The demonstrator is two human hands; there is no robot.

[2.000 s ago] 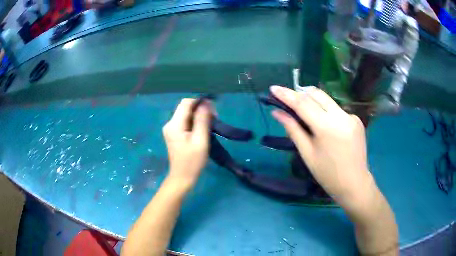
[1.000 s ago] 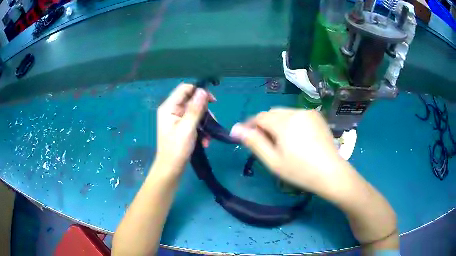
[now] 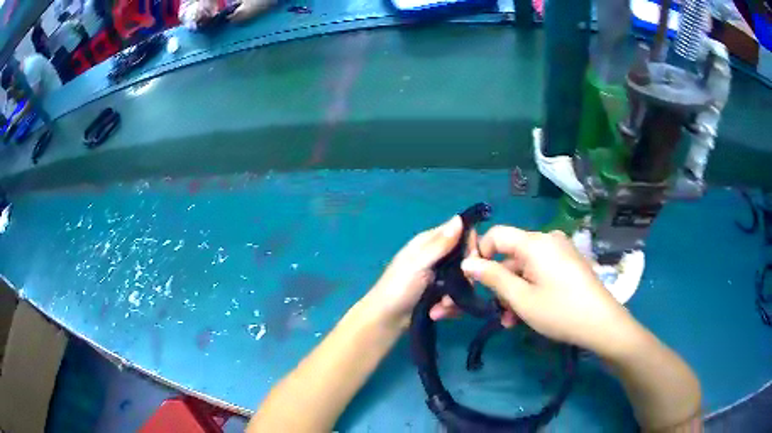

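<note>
A black padded headband assembly (image 3: 430, 364) hangs in an arc below my hands, over the blue-green bench. My left hand (image 3: 423, 266) grips its upper left end, near a curved black yoke. My right hand (image 3: 542, 279) pinches the same end area with thumb and fingers, close against my left. A short black end piece (image 3: 481, 342) hangs inside the arc below my right hand. The green hand press (image 3: 631, 211) stands just behind and right of my right hand, with a white padded round piece (image 3: 628, 277) under its ram.
The press's white-wrapped lever (image 3: 711, 110) rises at right. Loose black yokes (image 3: 762, 279) lie at the right edge. White scraps (image 3: 140, 271) dot the bench's left. A darker conveyor (image 3: 423, 93) carries black headbands (image 3: 102, 127). A person's hand (image 3: 203, 10) is beyond it. A red stool (image 3: 182, 419) is below.
The view has shifted left, so the bench and press appear further right. My hands have come together at the headband's end; earlier they were apart at its two sides.
</note>
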